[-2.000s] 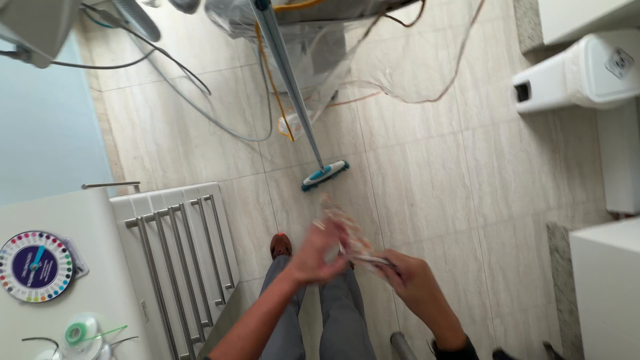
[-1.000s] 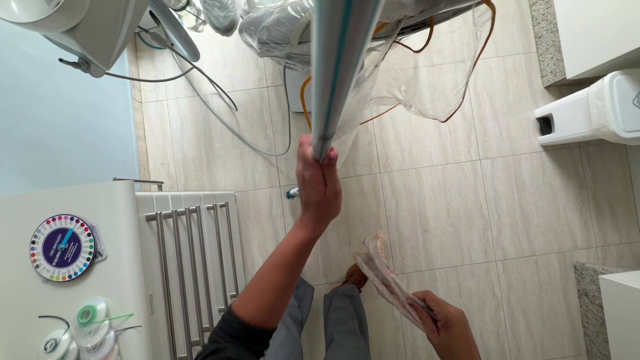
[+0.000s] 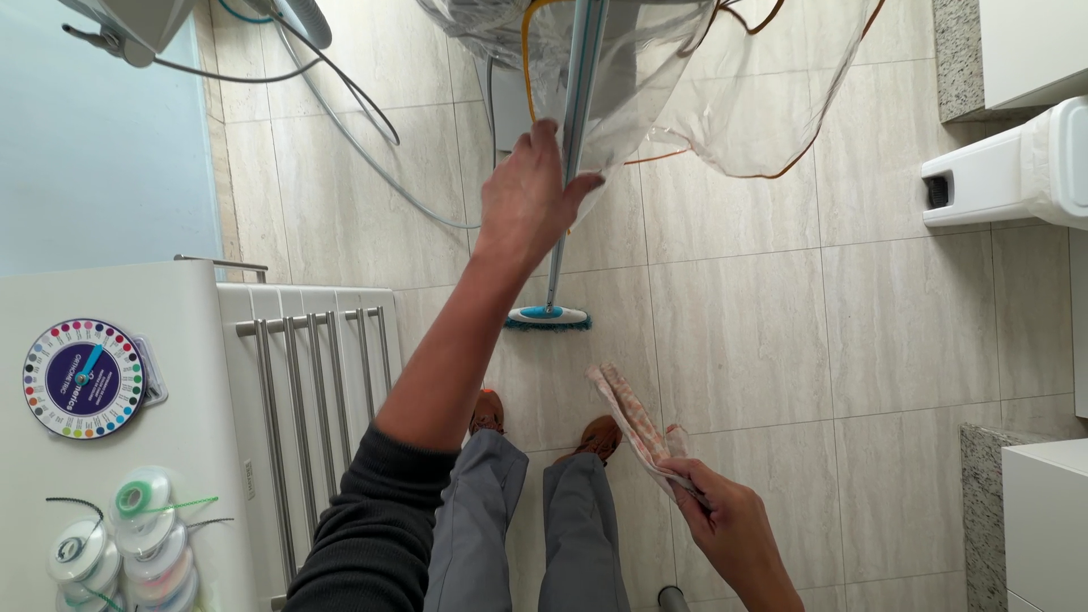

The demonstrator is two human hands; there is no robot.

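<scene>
My left hand (image 3: 527, 200) is at the pole (image 3: 582, 85) of a floor brush, thumb and fingers spread to either side of it; the hand covers part of the pole, and whether it touches is unclear. Upright and slightly tilted, the pole runs down to a blue-and-white brush head (image 3: 548, 318) on the tiled floor, just beyond my brown shoes. My right hand (image 3: 722, 518), lower right, grips a folded cloth (image 3: 637, 421) with pinkish-orange marks, its free end pointing up and left above the floor.
Plastic-wrapped equipment (image 3: 629, 93) with hoses stands ahead. On the left, a white cabinet (image 3: 191, 340) with metal bar handles bears a round colour chart (image 3: 85, 378) and spools (image 3: 144, 544). A white pedal bin (image 3: 994, 174) and white cabinets with granite bases are on the right.
Two seconds ago both hands were together at the cloth. One second ago my left hand was closed around the pole, which rose close to the camera; now its fingers are spread and the pole leans away.
</scene>
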